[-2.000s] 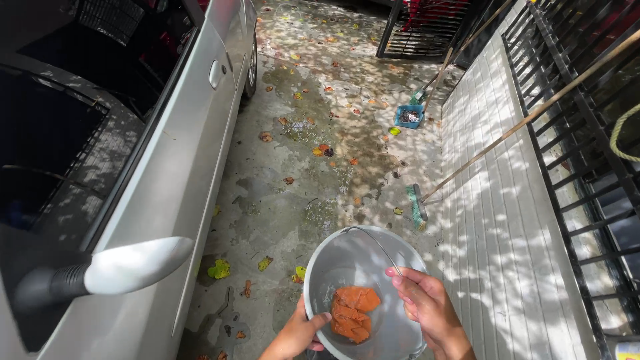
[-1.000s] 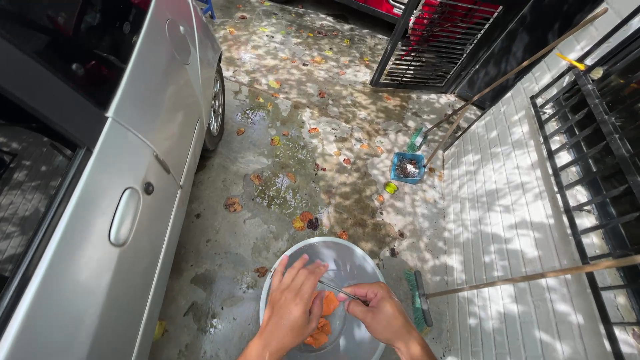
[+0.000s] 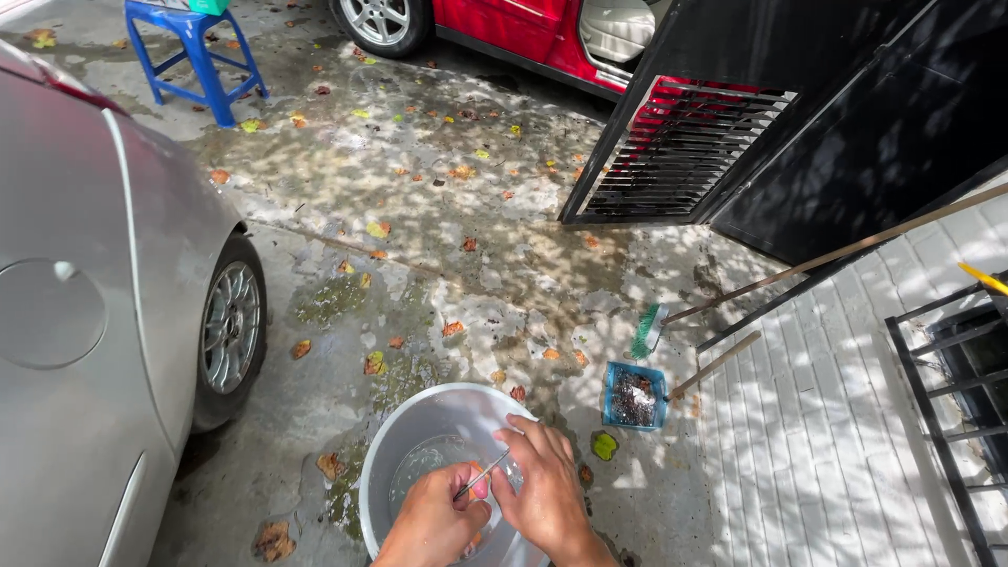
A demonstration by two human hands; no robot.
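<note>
A grey plastic bucket with water in it stands at the bottom centre. My left hand pinches its thin metal handle above the opening. Around the handle's other visible end is my right hand, thumb and fingers spread; whether it grips the metal is unclear. Bits of an orange cloth show below and between the hands, mostly hidden by them.
A silver car flanks the left side. To the right are a blue dustpan, a green-bristled broom and a white wall. Beyond lie a blue plastic stool, a red car, a black gate and scattered leaves.
The view has swung forward past the silver car's doors to its rear wheel. My left hand, earlier at the bucket's rim and then spread over it, now pinches the handle; my right fingers have spread.
</note>
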